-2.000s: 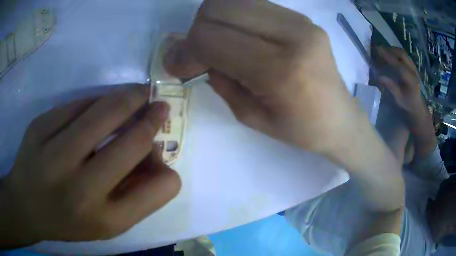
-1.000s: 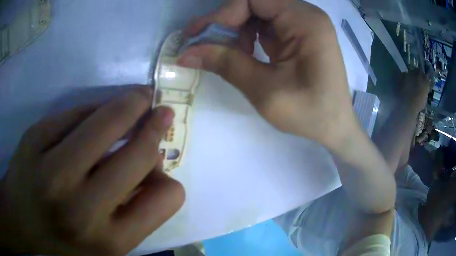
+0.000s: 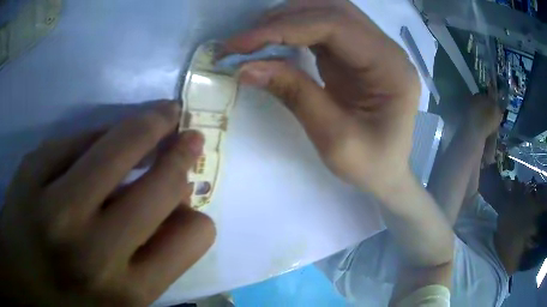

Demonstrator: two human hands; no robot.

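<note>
A cream plastic shell point(image 3: 207, 99), long with rounded ends and moulded ribs, stands lengthwise in the middle of the view. My left hand point(image 3: 114, 198) is at the left and pinches the shell's lower left edge between thumb and fingers. My right hand point(image 3: 354, 90) is at the upper right and pinches a soft-looking bluish-grey piece point(image 3: 261, 55) between thumb and forefinger. The piece's left tip is at the shell's upper end. The fingertips hide part of it.
Another shell point(image 3: 27, 27) lies at the top left corner. A grey strip point(image 3: 420, 63) and a stack of grey strips point(image 3: 427, 147) lie at the white table's right side. Another person's arm point(image 3: 474, 135) and light shirt are beyond it. Blue floor point(image 3: 288, 288) shows below.
My right hand has turned more open at the back and its fingertips have shifted right, uncovering the shell's upper window. The bluish piece shows more. My left hand stays on the shell.
</note>
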